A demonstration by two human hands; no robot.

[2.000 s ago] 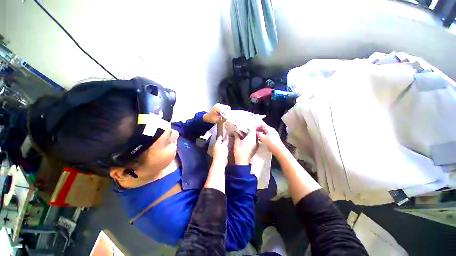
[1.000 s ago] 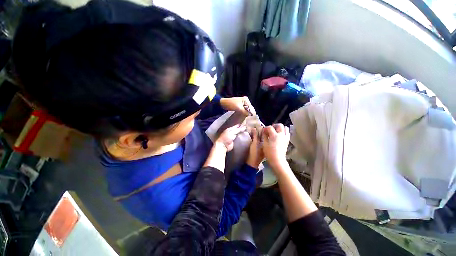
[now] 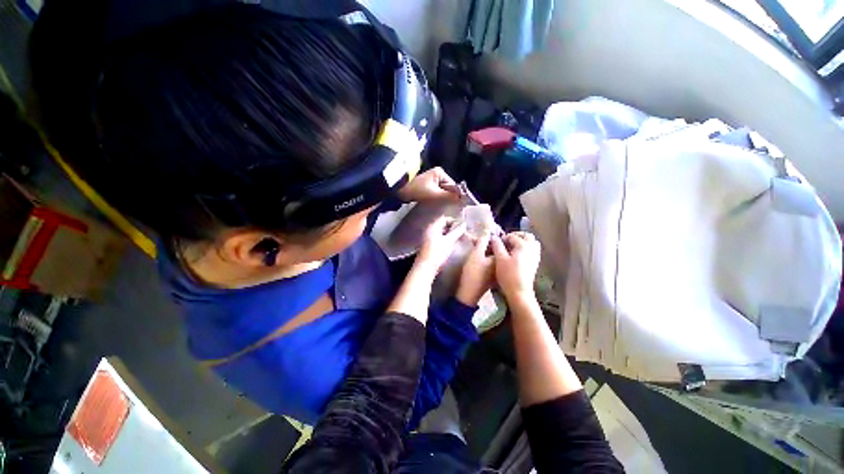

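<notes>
An off-white sewn cover piece [image 3: 416,229] lies over the lap of the seated co-worker, with its narrow edge raised between several hands. My left hand [image 3: 441,243] pinches this edge from the left with its fingertips. My right hand [image 3: 515,262] pinches it from the right, close beside the co-worker's hand. The co-worker's two hands hold the same piece, one behind and one between my hands. The fine detail at the fingertips is too small to tell.
The co-worker in a blue top [image 3: 264,310] and head-worn gear fills the left. A large stack of off-white panels [image 3: 694,250] stands at the right. A red and blue tool [image 3: 492,140] is behind the hands. A white board [image 3: 139,430] is at the lower left.
The view has moved closer over the co-worker, whose head now looks larger. My hands stay at the piece, and its raised edge has been shifted and folded differently between the fingers.
</notes>
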